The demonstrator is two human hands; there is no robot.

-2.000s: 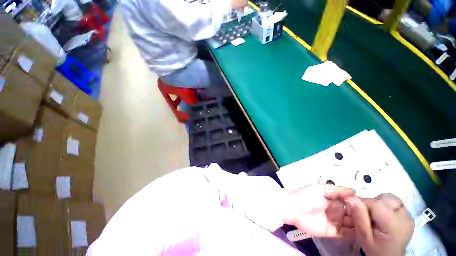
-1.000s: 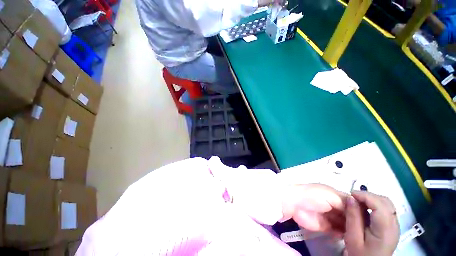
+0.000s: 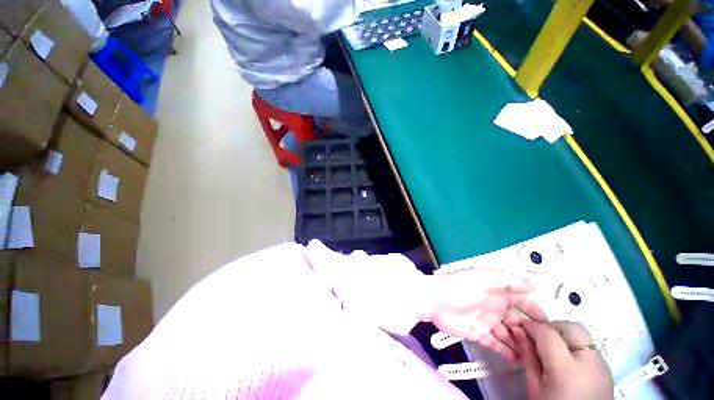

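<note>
My left hand (image 3: 489, 316) is palm up over the near edge of the white sheet (image 3: 583, 238), fingers curled. My right hand (image 3: 567, 363) meets its fingertips from the right. Whether anything small is between the fingers cannot be made out. Behind them a smartwatch (image 3: 575, 298) and another smartwatch (image 3: 535, 257) lie on the sheet, each showing a small dark circle. Cream strap ends (image 3: 463, 370) stick out past the sheet's left edge, and a strap with a buckle (image 3: 651, 366) past its right edge.
A crumpled white cloth (image 3: 534, 120) lies on the green bench (image 3: 438, 141) by the yellow rail. A white box (image 3: 448, 30) and label sheet (image 3: 391, 28) are farther up, near a seated person (image 3: 290, 47). A black tray (image 3: 338, 187) is left of the bench; cartons (image 3: 109, 234) are stacked at far left.
Both hands have shifted slightly left with fingertips still together. The small pale piece seen at the fingertips a second ago no longer shows. Another strap end shows at the sheet's left edge.
</note>
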